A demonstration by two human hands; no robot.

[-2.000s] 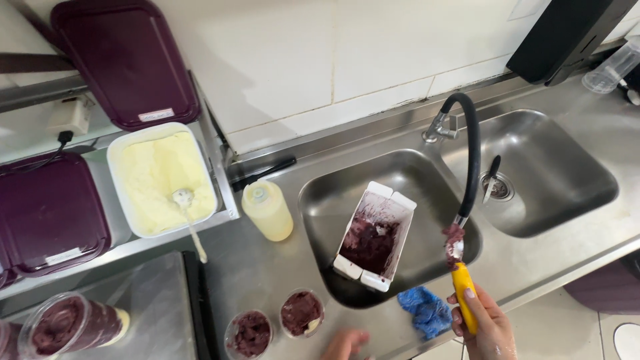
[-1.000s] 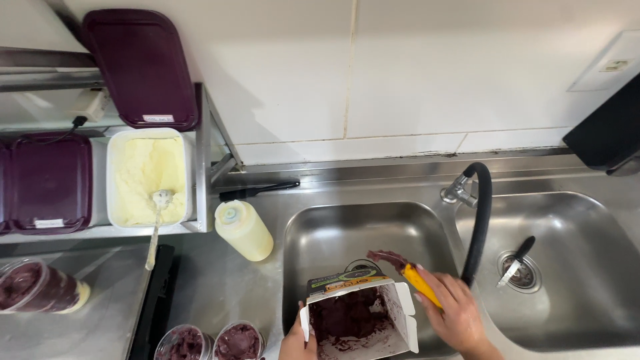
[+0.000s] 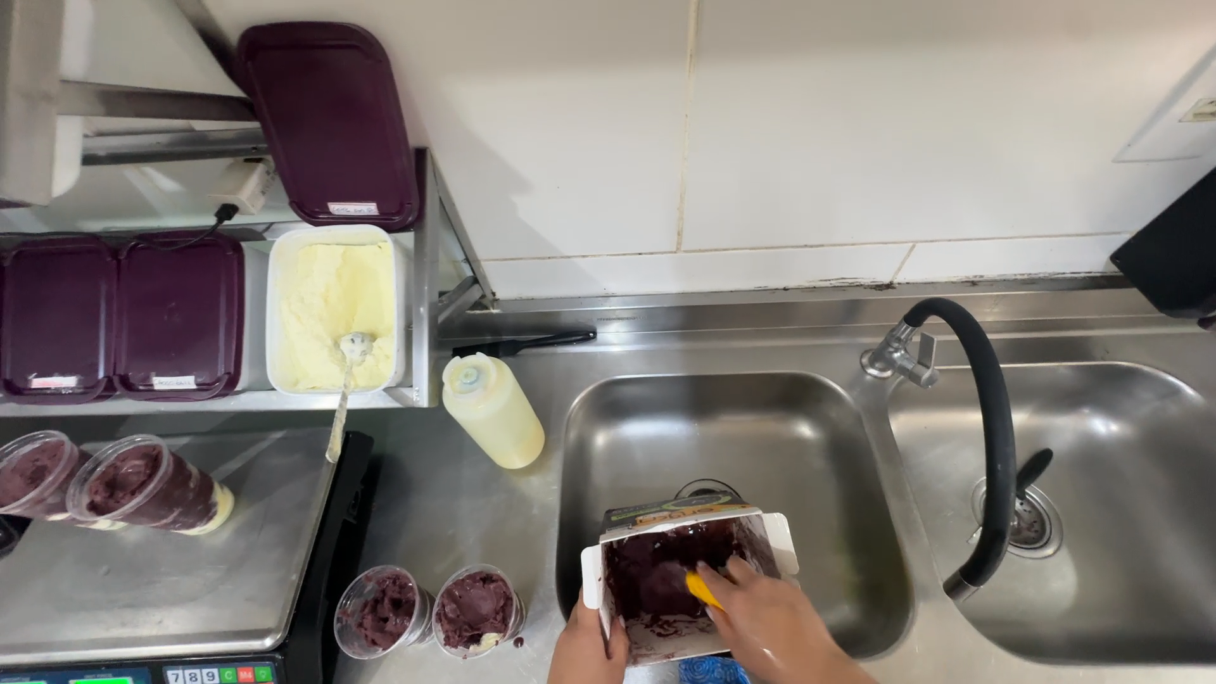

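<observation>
Over the front of the left sink basin, an open cardboard carton (image 3: 679, 579) is tilted so its inside faces me, with dark purple frozen pulp in it. My left hand (image 3: 589, 644) grips the carton's left side. My right hand (image 3: 760, 613) holds a utensil by its yellow handle (image 3: 703, 590); the utensil's far end is inside the carton, hidden in the purple mass. Left of the carton, two clear plastic cups (image 3: 382, 611) (image 3: 478, 610) of purple pulp stand on the steel counter. Two more filled cups (image 3: 150, 484) (image 3: 43, 475) are on the scale.
A squeeze bottle (image 3: 494, 413) stands behind the cups, near a black-handled utensil (image 3: 527, 344). The digital scale (image 3: 209, 570) is at left, below a shelf with a tub of pale powder (image 3: 332, 313) and spoon. A black hose faucet (image 3: 988, 427) arches by the right basin. Blue cloth (image 3: 712, 670) lies at the front.
Two seconds ago the carton sat in the basin with the yellow-handled utensil outside it. My left hand has since taken hold of the carton, and the utensil has gone inside.
</observation>
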